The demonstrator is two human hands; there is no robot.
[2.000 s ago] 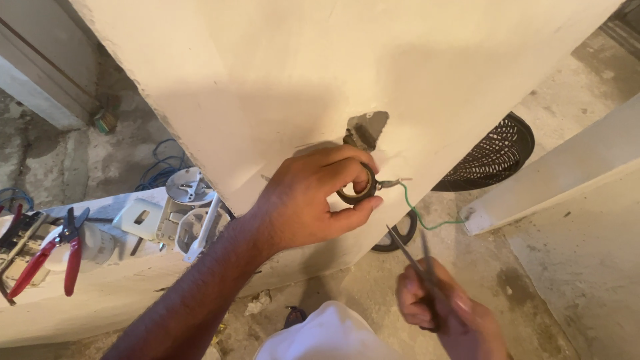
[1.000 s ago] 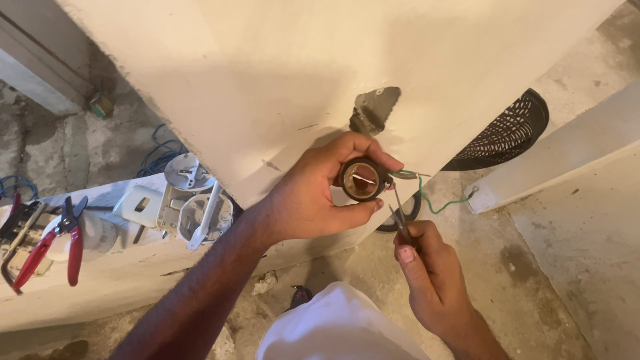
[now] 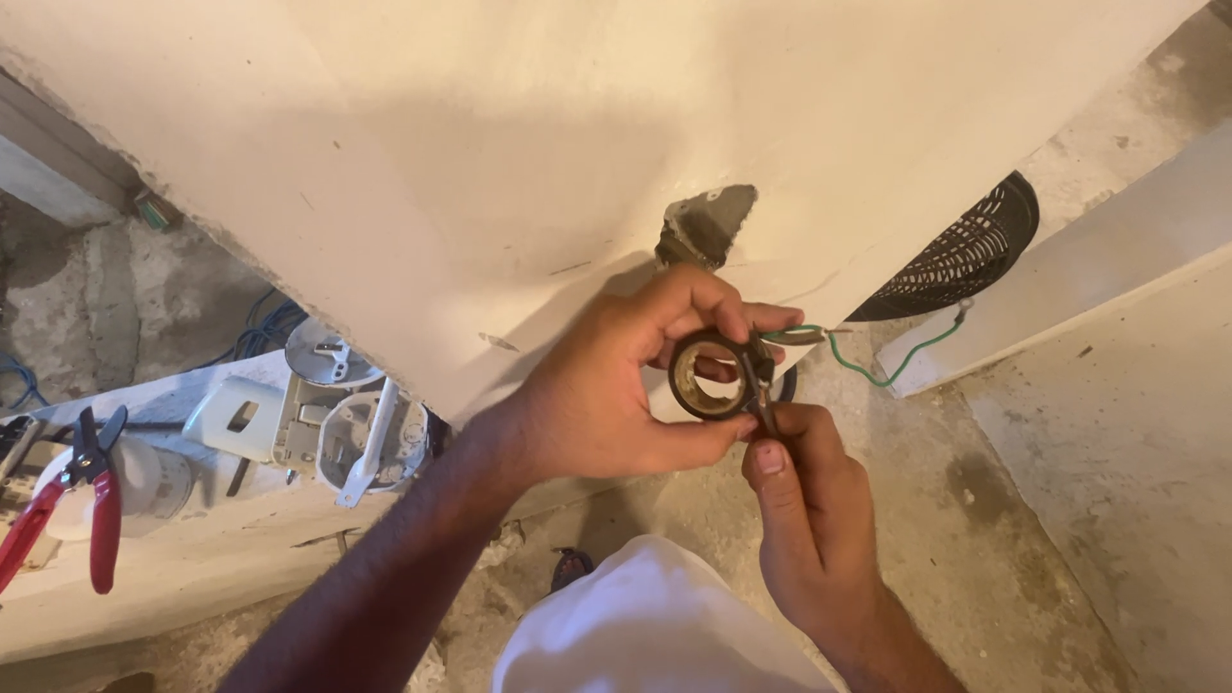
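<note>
In the head view my left hand (image 3: pixel 630 375) holds a roll of black electrical tape (image 3: pixel 685 397), its round opening turned toward me. Close against the roll's right side, my right hand (image 3: pixel 818 510) grips a small metal tool (image 3: pixel 765 409), whose tip meets the black tape; the fingers hide most of it, so its exact kind cannot be told. A green wire (image 3: pixel 890 380) runs from beside my left fingertips to the edge of a white ledge at the right. A grey piece with a bare metal end (image 3: pixel 804 337) lies alongside the wire at those fingertips.
A pale wall with a rough hole (image 3: pixel 712 226) stands before me. On a ledge at the left lie red-handled pliers (image 3: pixel 91 481), white plastic fan-like parts (image 3: pixel 361 423) and a white round container (image 3: pixel 144 486). A black mesh basket (image 3: pixel 962 255) is behind the wall's right edge.
My right hand has moved up to the tape roll, and the tool's tip now meets the tape. Two seconds ago the hand was lower, with the tool apart from the roll.
</note>
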